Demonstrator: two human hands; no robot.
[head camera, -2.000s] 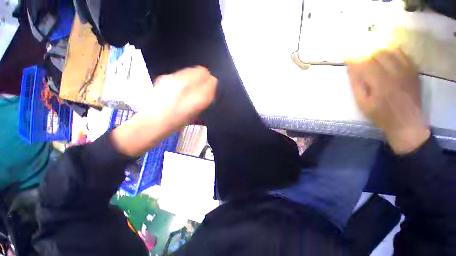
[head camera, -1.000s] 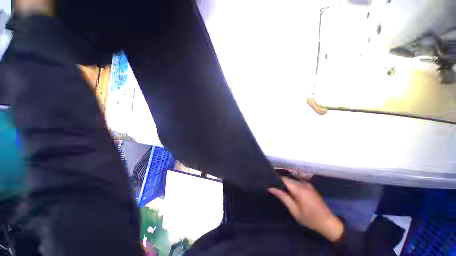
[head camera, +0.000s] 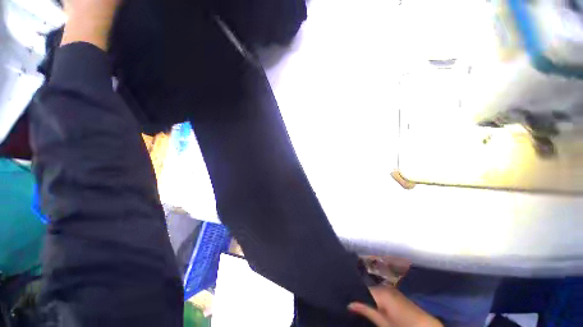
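Note:
The large black garment body (head camera: 256, 153) hangs from the top left down across the table's left edge to the wearer's lap. My left hand (head camera: 89, 19) is at the top left, cut off by the picture's edge, beside the bunched cloth; its fingers are not visible. My right hand (head camera: 399, 310) is at the bottom, shut on the lower end of the black cloth, with the thumb on top. The sewing machine's presser foot area (head camera: 540, 131) is at the right, blurred in the glare, with no cloth under it.
The machine bed plate (head camera: 447, 159) is set into the white table (head camera: 371, 217). A blue plastic crate (head camera: 208, 255) and a white sheet (head camera: 249, 297) lie below the cloth at left. A person's green clothing (head camera: 19, 217) shows at far left.
My left hand moved from the middle of the cloth up to the top left. My right hand left the bed plate and took hold of the cloth's lower end. The view shifted.

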